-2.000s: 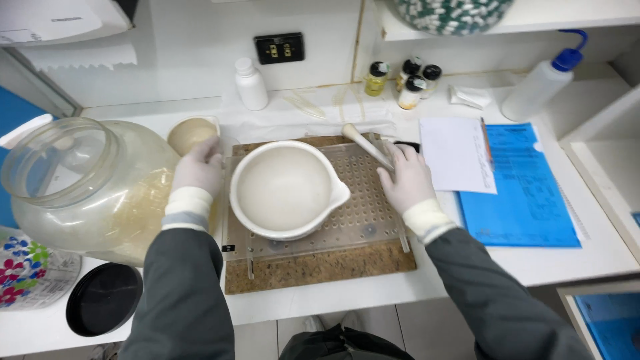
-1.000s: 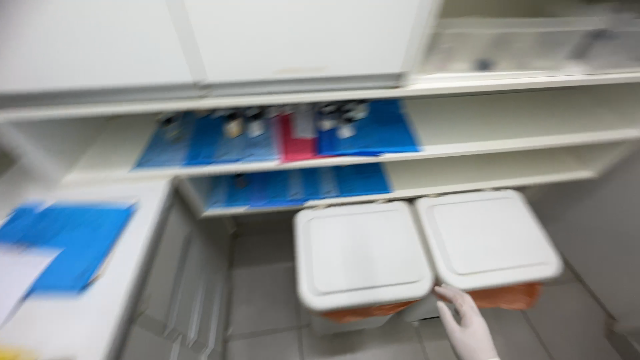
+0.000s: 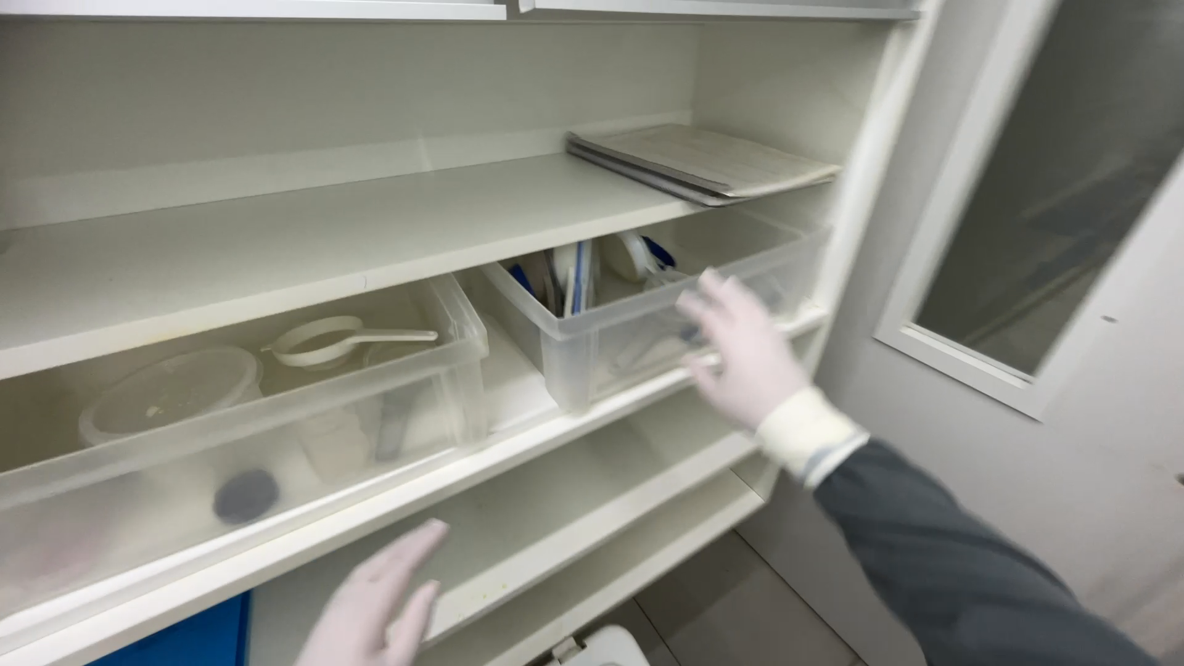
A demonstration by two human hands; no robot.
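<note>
My right hand (image 3: 740, 356), in a pale glove, is at the front wall of a clear plastic bin (image 3: 638, 314) on a shelf; its fingers are apart and hold nothing. Whether they touch the rim I cannot tell. White and blue utensils (image 3: 578, 277) stand in that bin. My left hand (image 3: 375, 606), gloved too, hangs low in front of the lower shelves, fingers apart with nothing in them. Left of it is a second clear plastic bin (image 3: 277, 421), with a small white plastic strainer (image 3: 319, 342) and a round translucent lidded tub (image 3: 171, 393).
A stack of papers or folders (image 3: 708, 162) lies on the shelf board (image 3: 305, 245) above the bins. A blue folder (image 3: 190, 638) lies on a lower shelf. Part of a white bin lid (image 3: 606, 647) shows at the bottom. A door with a dark pane (image 3: 1036, 194) is at the right.
The view has swung from the bench with the mortar, past two white bins, to the shelves. My right hand, on a pestle two seconds ago, holds nothing now. My left hand is back in view.
</note>
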